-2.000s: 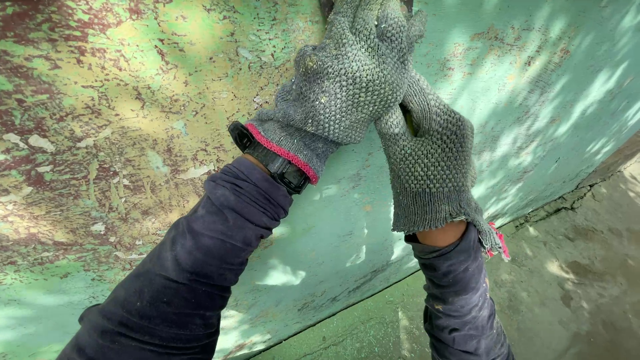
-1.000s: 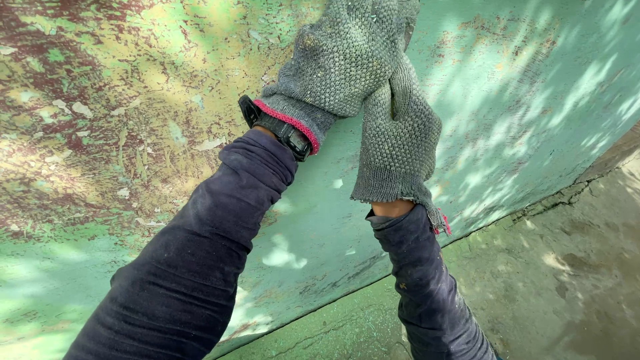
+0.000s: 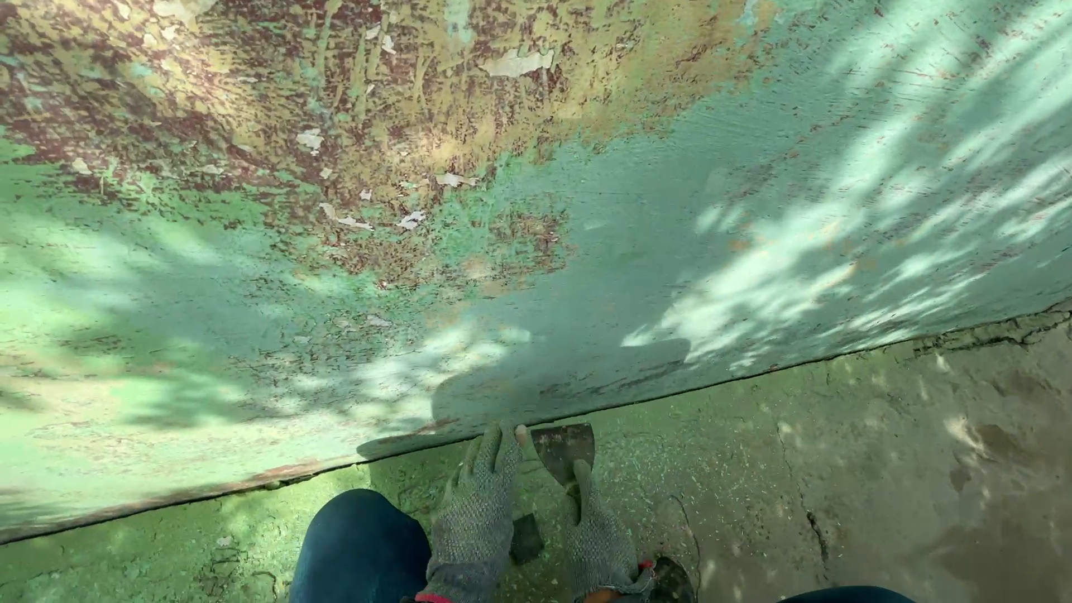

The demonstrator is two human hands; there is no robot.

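Note:
In the head view my left hand [image 3: 473, 523], in a grey knitted glove, reaches toward the foot of the wall with its fingers extended; I see nothing held in it. A bare fingertip shows at the glove's end. Beside it, my right hand [image 3: 596, 540], gloved the same way, grips a paint scraper [image 3: 565, 448], its broad, worn metal blade pointing toward the wall base. The scraper's handle is mostly hidden in the glove. Between the hands, a dark, flat square piece [image 3: 526, 538] lies on the floor.
The painted wall [image 3: 636, 218] has turquoise paint and a scraped yellow and dark red patch with loose flakes. It meets the concrete floor [image 3: 754, 469] along a cracked seam. My knee [image 3: 360, 544] is left of my hands; paint bits dot the floor.
Both hands, which were together high against the wall, have come down to the wall's foot and moved apart. The scraper's blade now shows. The view has shifted considerably.

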